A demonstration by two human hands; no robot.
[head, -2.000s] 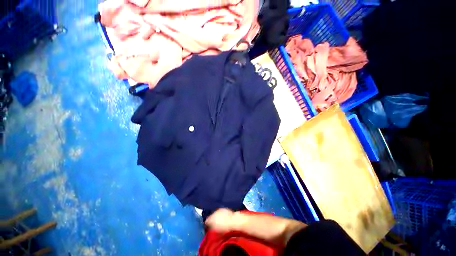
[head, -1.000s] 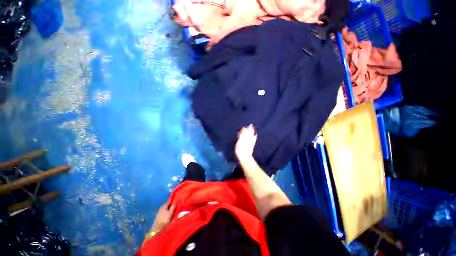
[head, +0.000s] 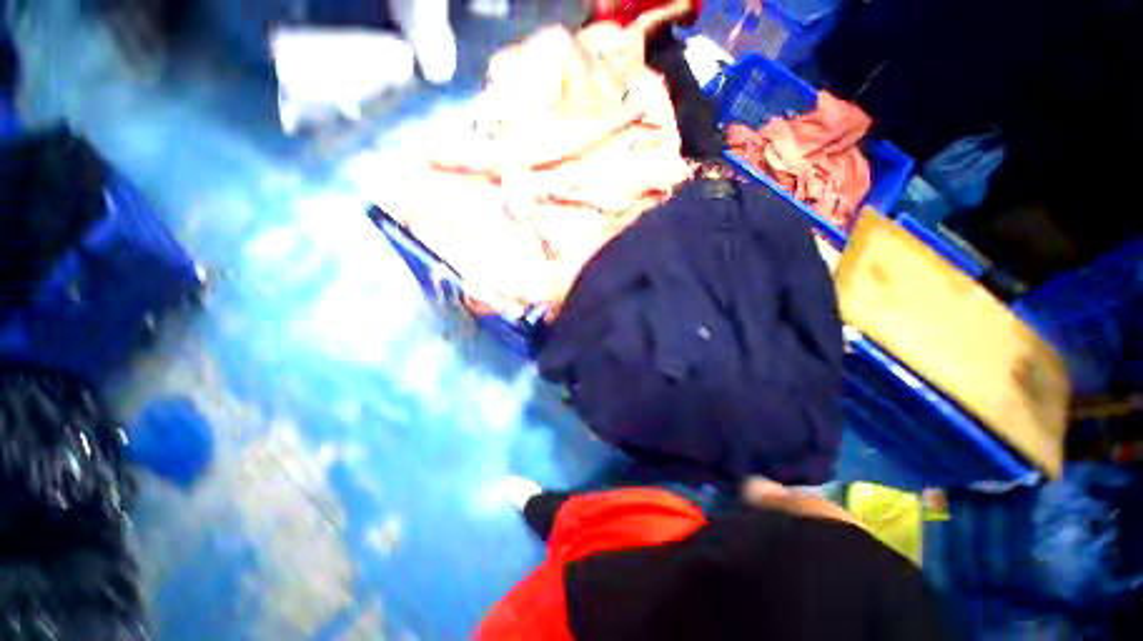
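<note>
A navy jacket (head: 721, 338) lies heaped in front of me, its collar end towards the pink garments and its lower edge near my lap. A small pale dot shows on its front. My right hand (head: 767, 491) is small, blurred and partly cut off by my dark sleeve at the jacket's lower edge; whether its fingers hold the cloth cannot be told. My left hand is not in view.
Pink garments (head: 552, 163) are piled over a blue crate beyond the jacket. Another crate holds salmon cloth (head: 815, 157). A yellowish board (head: 946, 332) rests on blue crates at the right. Part of another person (head: 646, 13) shows at the top edge.
The view has swung, so the jacket appears further right and lower. My right hand has gone from on the jacket's front to its lower edge. My left hand has left the picture.
</note>
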